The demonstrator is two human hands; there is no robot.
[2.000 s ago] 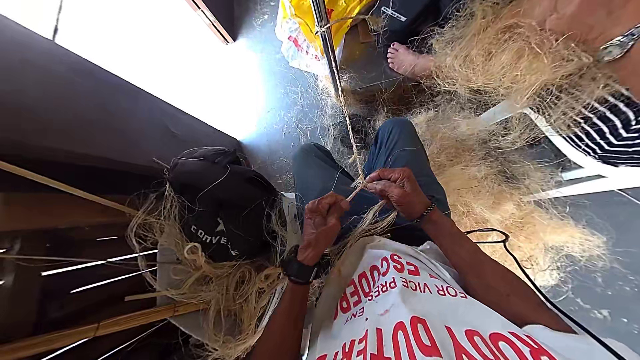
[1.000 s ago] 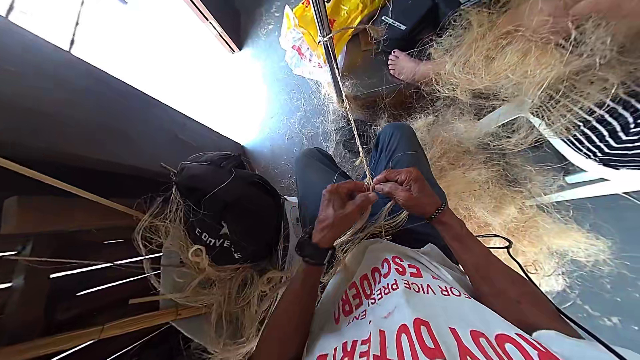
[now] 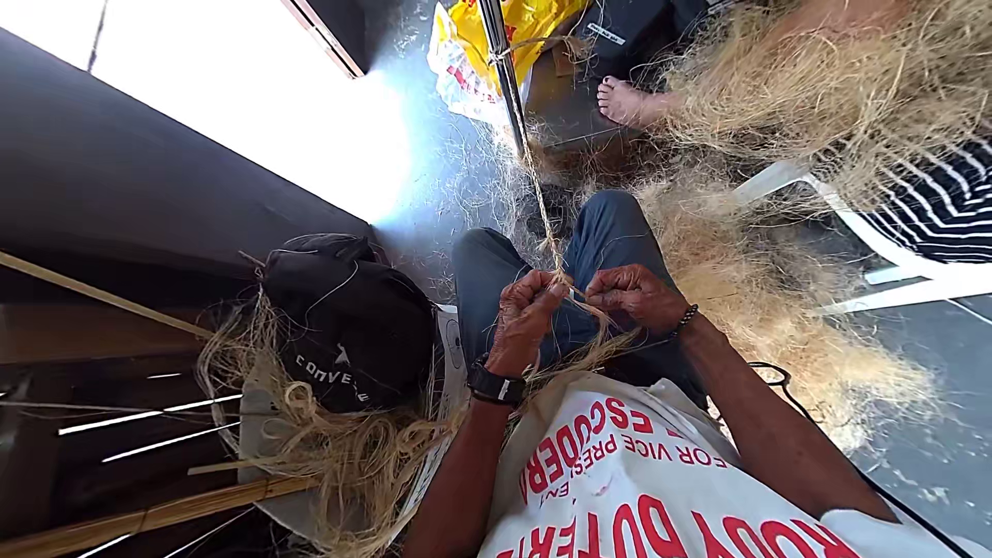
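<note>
A braided cord of pale plant fibre runs from a metal pole down to my hands above my lap. My left hand pinches the lower end of the cord between thumb and fingers. Just to its right, my right hand grips a strand that splits off from the cord. Loose fibre ends hang below both hands, over my trousers and the white shirt with red lettering.
On my left, a black backpack rests beside loose fibres on a seat. A person's bare foot, a large fibre heap, a yellow plastic bag and a white plastic chair are ahead and right. A black cable trails at right.
Two seconds ago my hands were apart at the cord's end; they came together one second ago. Now they have parted slightly, with a strand drawn to the right.
</note>
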